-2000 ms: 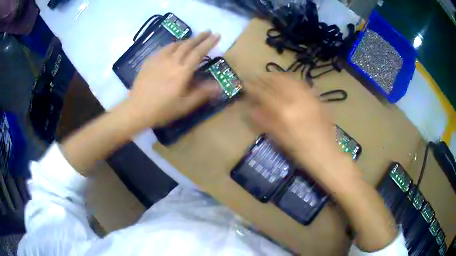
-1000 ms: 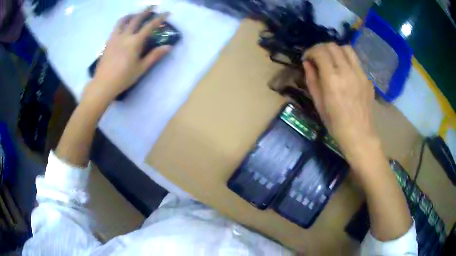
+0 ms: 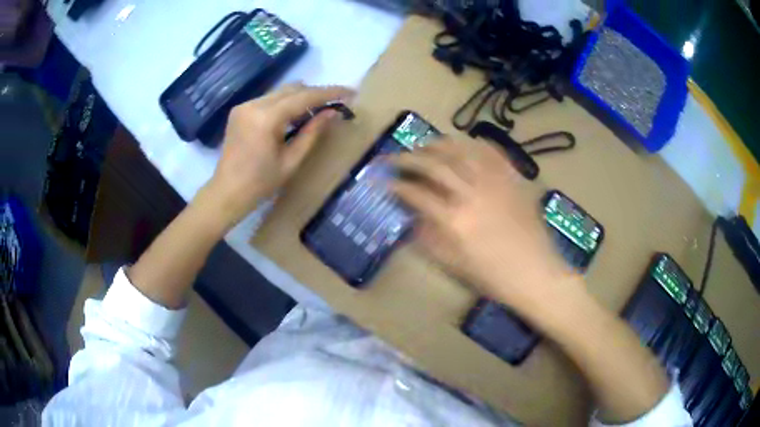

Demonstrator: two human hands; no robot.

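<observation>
A black power bank case with a green circuit board at its upper end lies on the cardboard mat. My left hand is left of it, thumb and fingers closed on a short black strap. My right hand is blurred over the case's right side; whether its fingers hold anything cannot be told. A second case lies partly under my right forearm, its board showing beyond.
A case with a strap loop lies on the white top at upper left. Tangled black straps and a blue screw tray are at the top right. Overlapping cases and a black tool are at right.
My left hand has left the case at upper left and moved right, now with a strap. My right hand has moved left from the strap pile. One central case has shifted left, away from the other.
</observation>
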